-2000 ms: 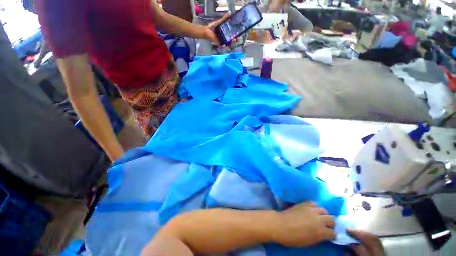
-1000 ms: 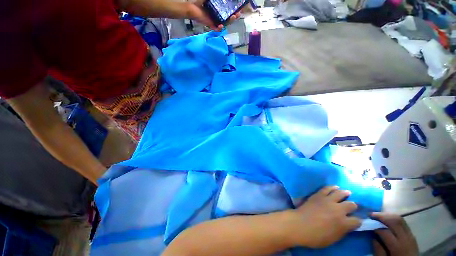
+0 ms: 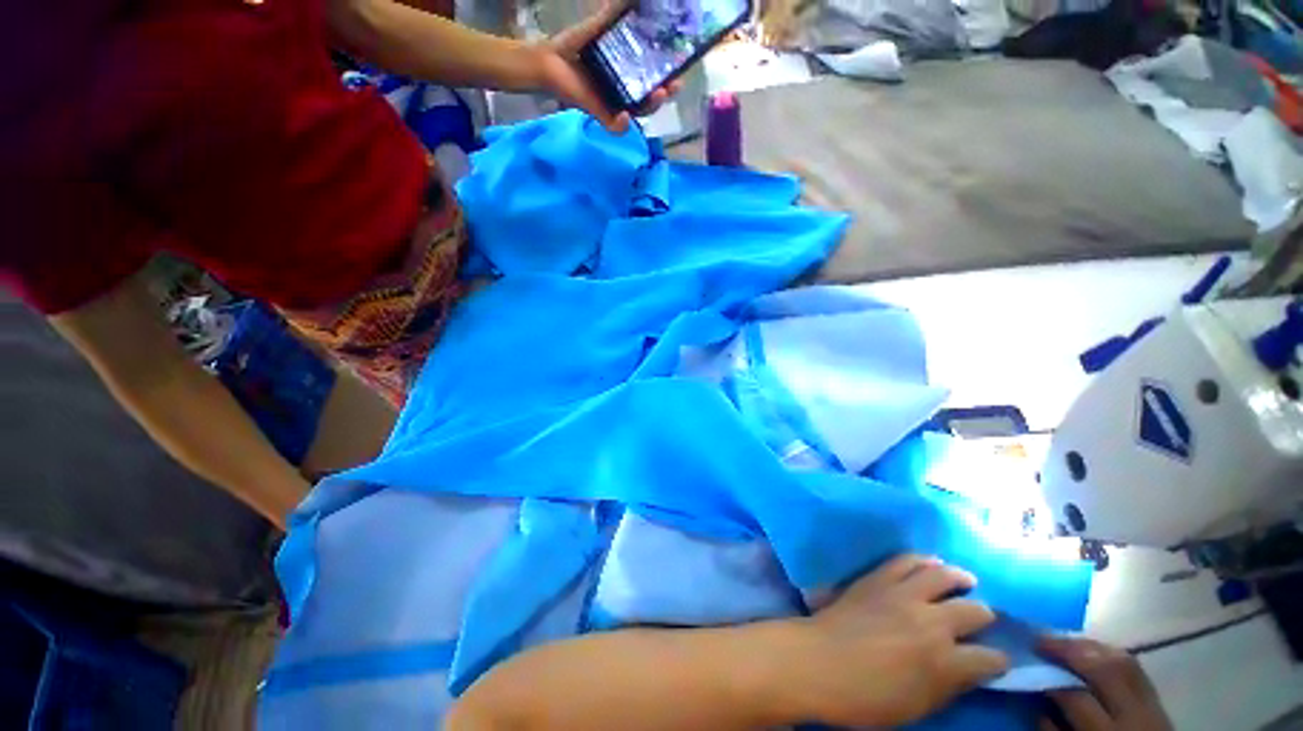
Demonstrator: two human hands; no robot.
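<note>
A large bright blue garment piece [image 3: 572, 357] spreads over the machine table, with paler grey-blue wrong-side areas at the front and right. My left hand [image 3: 907, 643] lies on its right front part, fingers bent over the cloth. My right hand [image 3: 1107, 688], cut off by the bottom edge, pinches the folded cloth edge between thumb and fingers just right of my left hand. The white sewing machine head [image 3: 1165, 429] stands at the right. Its lamp glare washes out the cloth and needle area beside it.
A person in red [image 3: 229, 157] stands at the left, holding a phone [image 3: 660, 50], the other arm reaching down to the garment's left edge. A purple thread cone [image 3: 725, 130] stands before a grey-covered surface [image 3: 986, 172]. Blue crates are at the left.
The view has shifted slightly, and the machine head shows more fully than a second ago. Both hands stay on the cloth edge, with slight finger movement. The phone shows a little more of its screen.
</note>
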